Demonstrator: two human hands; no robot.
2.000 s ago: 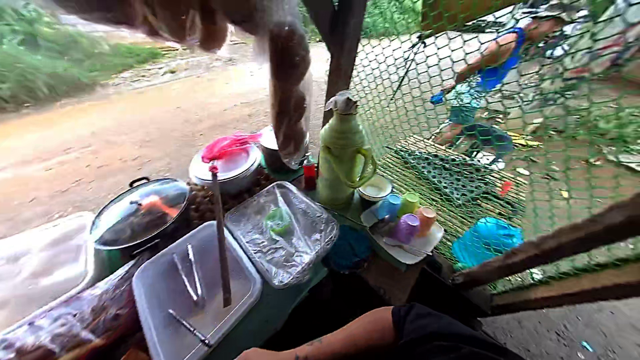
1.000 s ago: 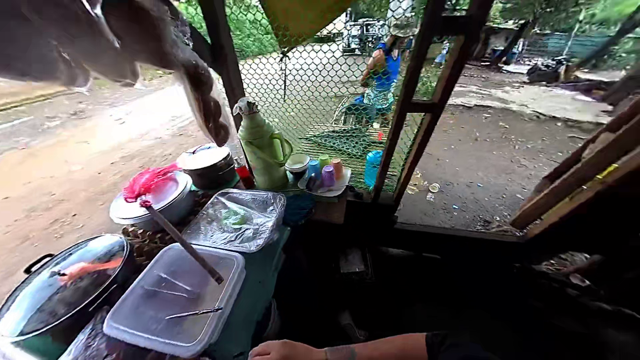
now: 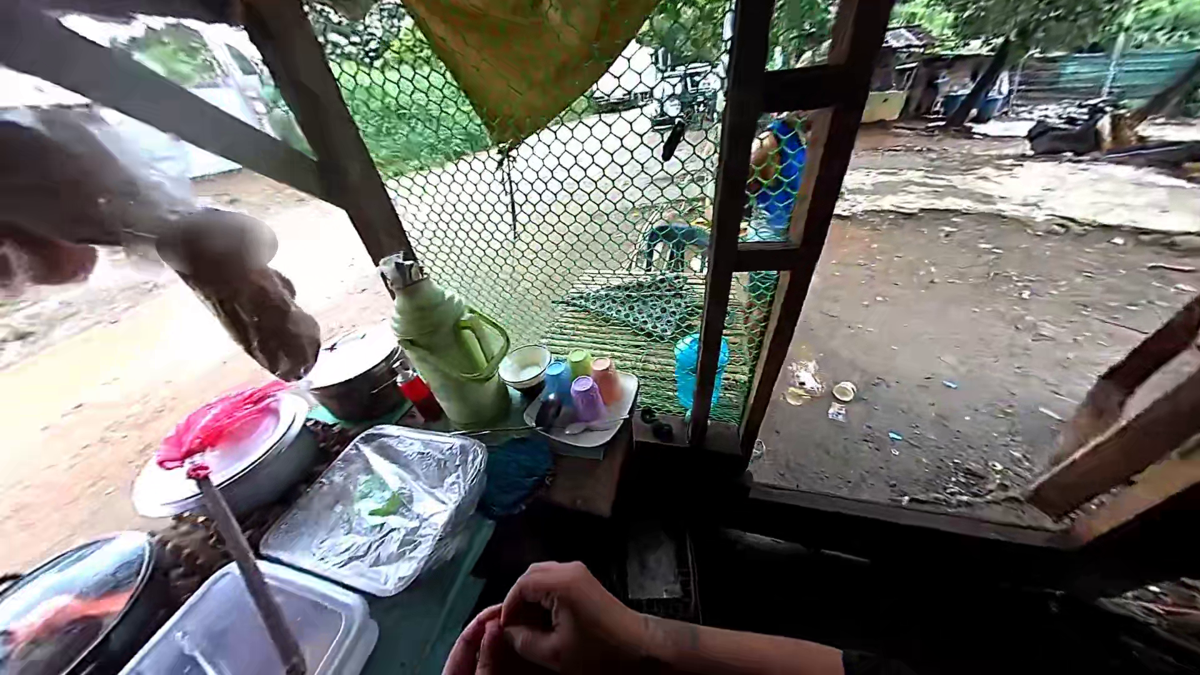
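My right hand (image 3: 567, 614) is at the bottom centre, its fingers curled and touching my left hand (image 3: 478, 647), which shows only in part at the lower edge. Whether anything lies between the fingers is hidden. Ahead and to the left of them, a plastic-covered tray (image 3: 380, 506) with something green in it rests on the table. A translucent plastic container (image 3: 253, 623) sits at the lower left, with a stick (image 3: 246, 562) with pink plastic tied to its top crossing over it. Behind the tray stands a green thermos jug (image 3: 450, 356), beside a white tray (image 3: 609, 422) of upturned coloured cups (image 3: 588, 398).
Lidded pots (image 3: 225, 450) line the table's left side, one with a glass lid (image 3: 70, 600). Filled plastic bags (image 3: 234, 272) hang at the upper left. Wire mesh (image 3: 562, 225) and wooden posts (image 3: 731, 225) bound the far side; a person in blue (image 3: 780, 178) is beyond them.
The view has swung right. My left hand has come into view against my right hand, which was seen alone at the bottom edge a second ago.
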